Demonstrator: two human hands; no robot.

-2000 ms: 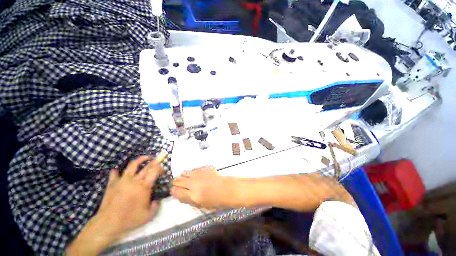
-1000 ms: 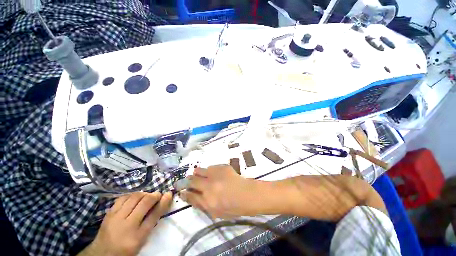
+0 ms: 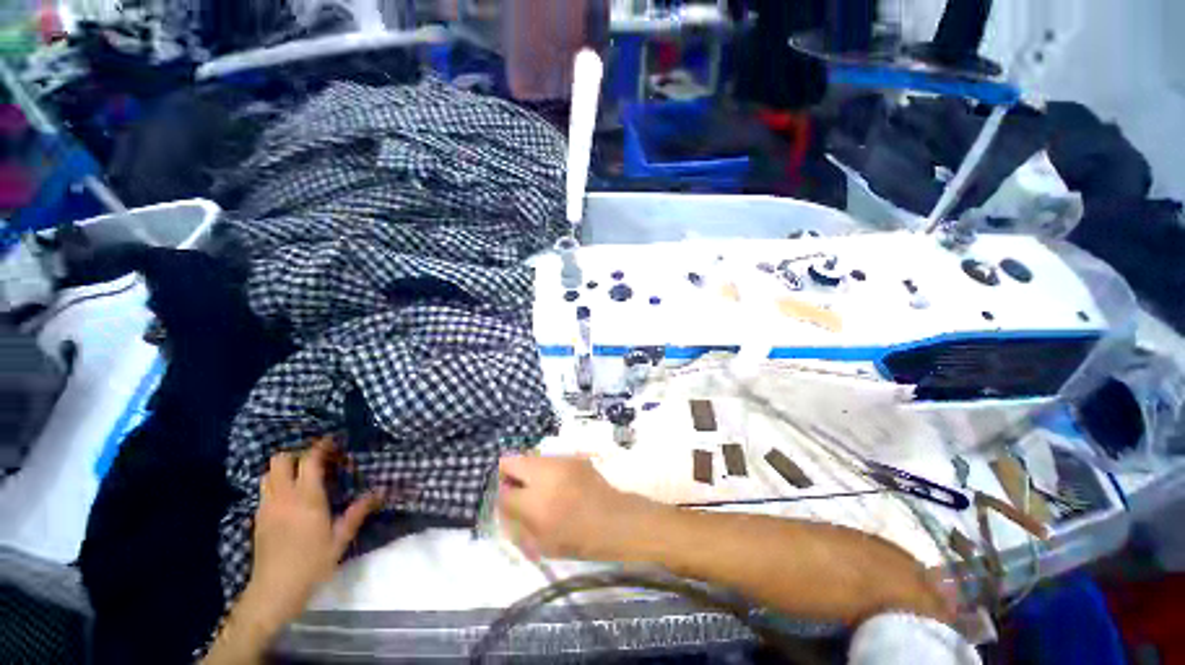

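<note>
The black-and-white checked fabric (image 3: 435, 390) is heaped left of and behind the sewing machine (image 3: 702, 292), its front edge on the table. My left hand (image 3: 302, 513) grips the checked fabric near its front edge. My right hand (image 3: 552, 504) is closed at the fabric's right front corner, in front of the presser foot (image 3: 621, 418); its fingertips are partly hidden, and I cannot tell whether they hold the cloth. Black fabric (image 3: 176, 455) hangs at the left of the checked cloth.
Brown pieces (image 3: 734, 460) lie on the bed right of the needle. Dark snips (image 3: 917, 486) lie further right, beside the accessory tray (image 3: 1085, 500). A tape ruler (image 3: 429, 631) runs along the front edge. Another white machine (image 3: 78, 377) stands at left. A blue crate (image 3: 682, 146) is behind.
The view has pulled back and turned left, showing more of the heap and the left machine. My left hand has moved away from the needle; my right hand is slightly in front of it.
</note>
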